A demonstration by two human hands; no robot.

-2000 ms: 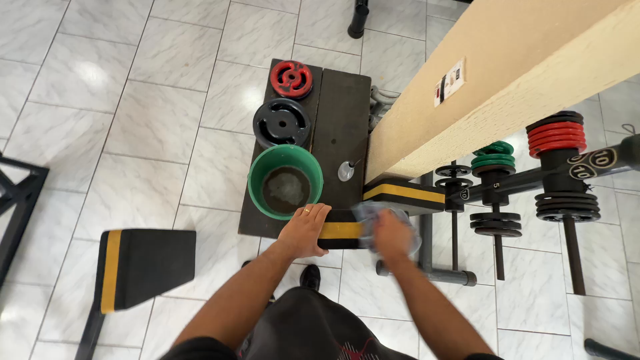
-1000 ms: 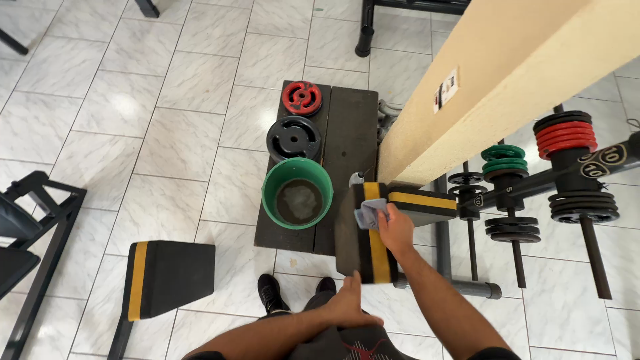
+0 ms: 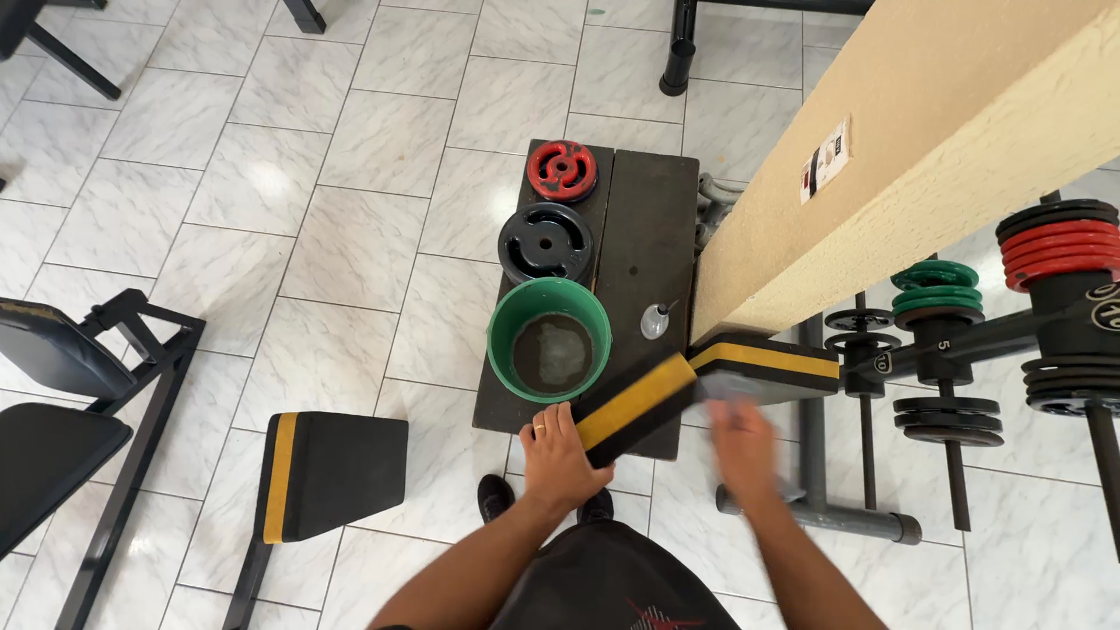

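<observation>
My left hand (image 3: 563,457) grips the near end of a black padded cushion with a yellow stripe (image 3: 637,401), which lies tilted over the near part of a dark bench (image 3: 652,219). My right hand (image 3: 742,442), blurred, holds a greyish cloth (image 3: 724,385) against the cushion's far end. A second black and yellow pad (image 3: 774,354) stands just beyond, by the pillar. Left of the cushion, a green bucket (image 3: 500,341) with murky water rests on the bench. A small clear bottle (image 3: 654,322) is close to the cushion.
A red weight plate (image 3: 563,171) and a black weight plate (image 3: 544,243) lie on the bench. To the right are a beige pillar (image 3: 787,236) and a rack of weight plates (image 3: 945,346). Another striped pad (image 3: 341,477) and a gym machine (image 3: 131,376) stand on the left.
The cushion has turned from near upright in view to a slant showing its striped edge. My left hand has moved from its near bottom corner to its left end.
</observation>
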